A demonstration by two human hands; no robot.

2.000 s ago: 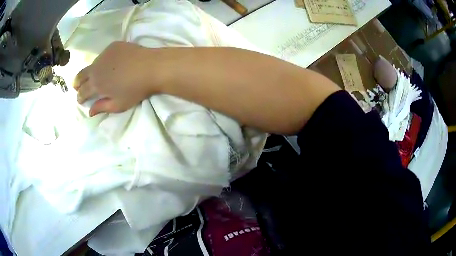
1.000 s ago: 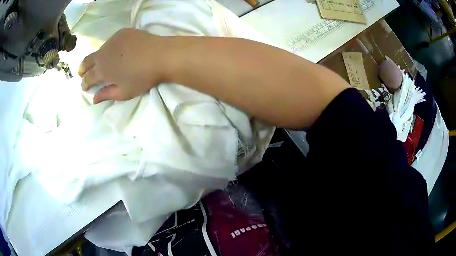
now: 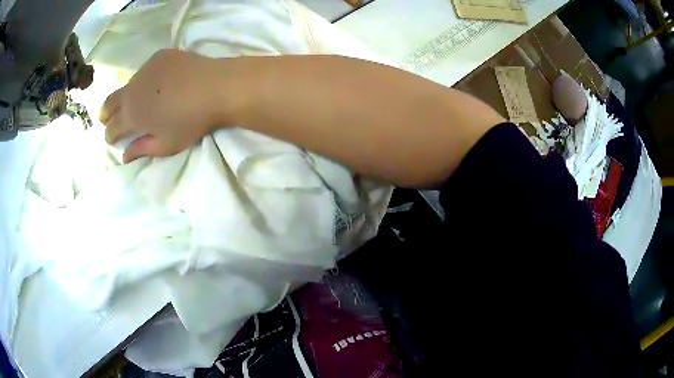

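A large white garment piece (image 3: 244, 214) lies bunched over the machine table and hangs over its front edge; its left part is washed out by the lamp. My right hand (image 3: 159, 111) rests on the cloth beside the needle area, fingers curled and thumb bent, gripping a fold of it. The fingertips point to the sewing machine head (image 3: 37, 66) at the upper left. The needle and presser foot are hard to make out in the glare. My left hand is not in view.
Tan paper cards lie on the table's far edge (image 3: 491, 9) and on a brown surface at right (image 3: 516, 94). Beside them are a rounded brownish object (image 3: 569, 97), white frayed strips (image 3: 593, 144) and a red packet (image 3: 607, 196). My lap is below the table edge.
The whole view has shifted slightly between frames. My right hand stays on the cloth near the machine head, with almost no change in its grip or the folds.
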